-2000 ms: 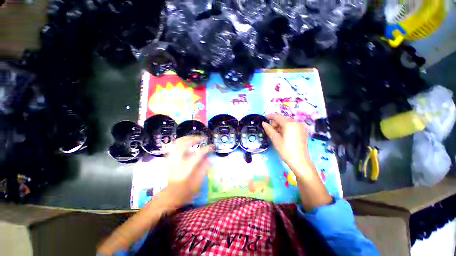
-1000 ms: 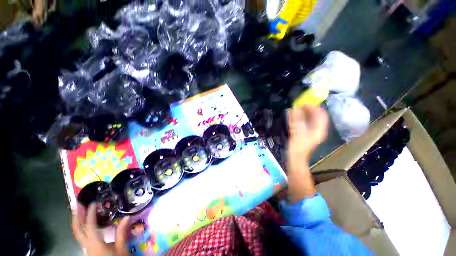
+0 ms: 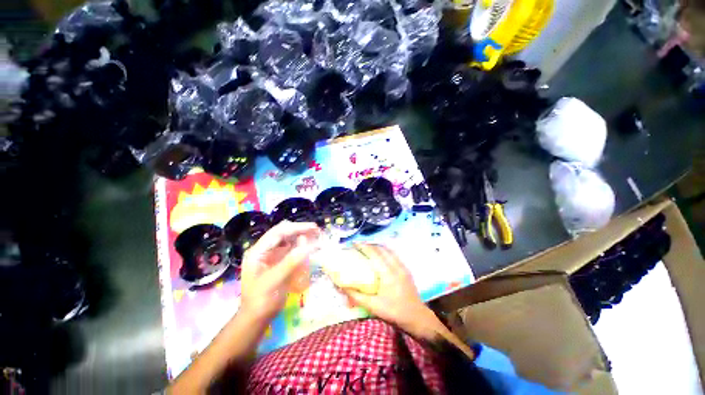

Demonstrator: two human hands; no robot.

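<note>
Several glossy black housings (image 3: pixel 202 253) stand in a slanting row on the printed mat (image 3: pixel 179 324). My right hand (image 3: pixel 396 287) holds the pale yellow bottle (image 3: pixel 352 268) low over the mat, in front of the row. My left hand (image 3: pixel 272 266) is beside the bottle's front end, fingers bent and close together. The area between the two hands is blurred and very bright, so I cannot tell if the left fingers hold anything. The left hand partly covers the middle housings.
Bagged housings (image 3: pixel 286 58) are heaped behind the mat. Black parts (image 3: pixel 464 116), yellow-handled pliers (image 3: pixel 497 225) and white bags (image 3: pixel 581 197) lie to the right. An open carton (image 3: pixel 514 316) is at the lower right, a yellow fan (image 3: pixel 514 27) at the back.
My right hand has brought the bottle from beside the white bags to over the mat. My left hand has moved from the row's left end to meet it. The view has shifted.
</note>
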